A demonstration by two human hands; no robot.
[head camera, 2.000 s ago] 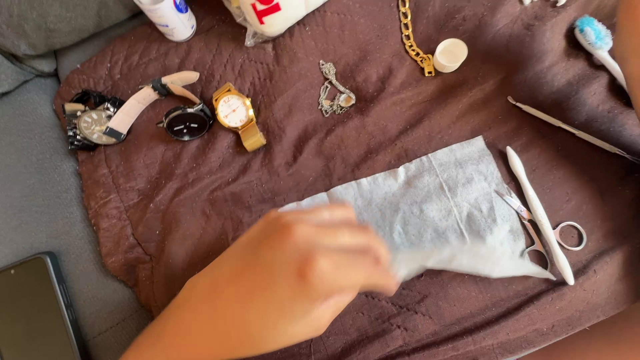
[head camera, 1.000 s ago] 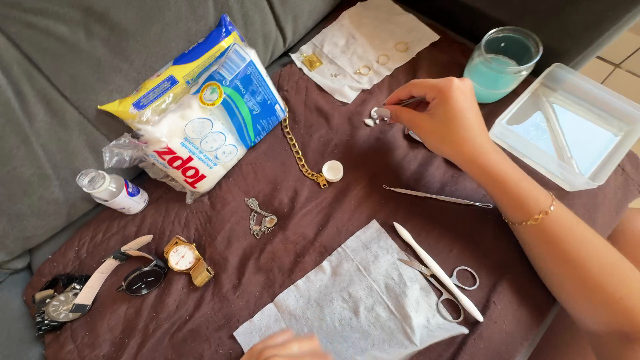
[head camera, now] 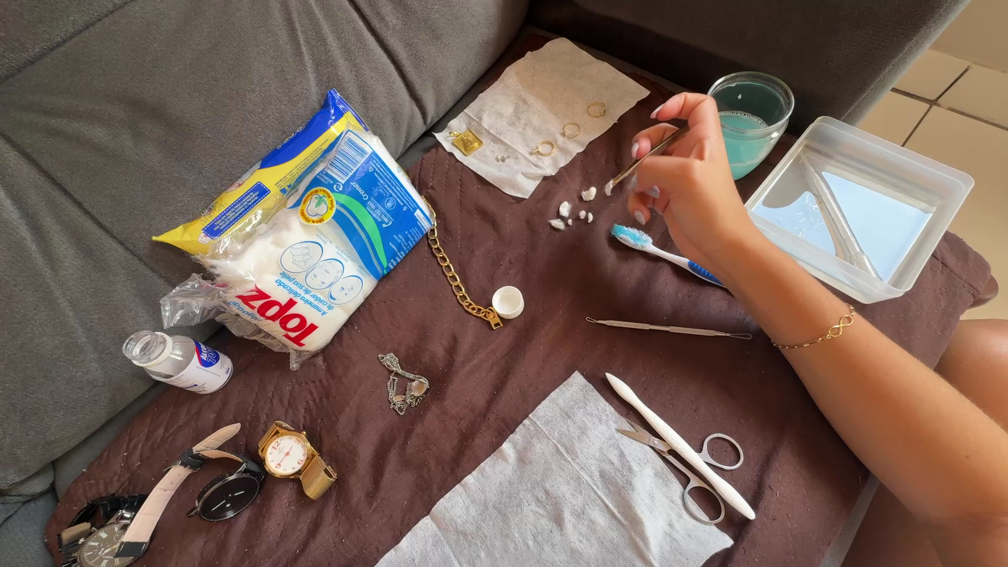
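My right hand (head camera: 683, 169) holds a thin metal tool (head camera: 647, 160), perhaps tweezers, its tip over the brown quilted cover beside small white cotton bits (head camera: 565, 209). Under the hand lies a toothbrush (head camera: 642, 239) with blue bristles. A double-ended metal tool (head camera: 669, 327) lies nearer. My left hand is out of view. A white cloth (head camera: 551, 488) lies at the front, with small scissors (head camera: 669, 457) and a white pointed stick (head camera: 681, 445) at its right edge. On another white wipe (head camera: 543, 102) rest gold rings (head camera: 570, 130) and a gold square pendant (head camera: 467, 142).
A glass of blue-green liquid (head camera: 744, 130) and a clear plastic tub (head camera: 858, 205) stand at the right. Left are a cotton pack (head camera: 315, 260), an open bottle (head camera: 177, 362), a silver chain (head camera: 403, 386) and several watches (head camera: 287, 454). A gold chain (head camera: 450, 272) lies beside a white cap (head camera: 508, 302).
My left hand, over the front cloth earlier, has left the view. My right hand was by the wipe one second ago and now holds the thin tool over the cotton bits.
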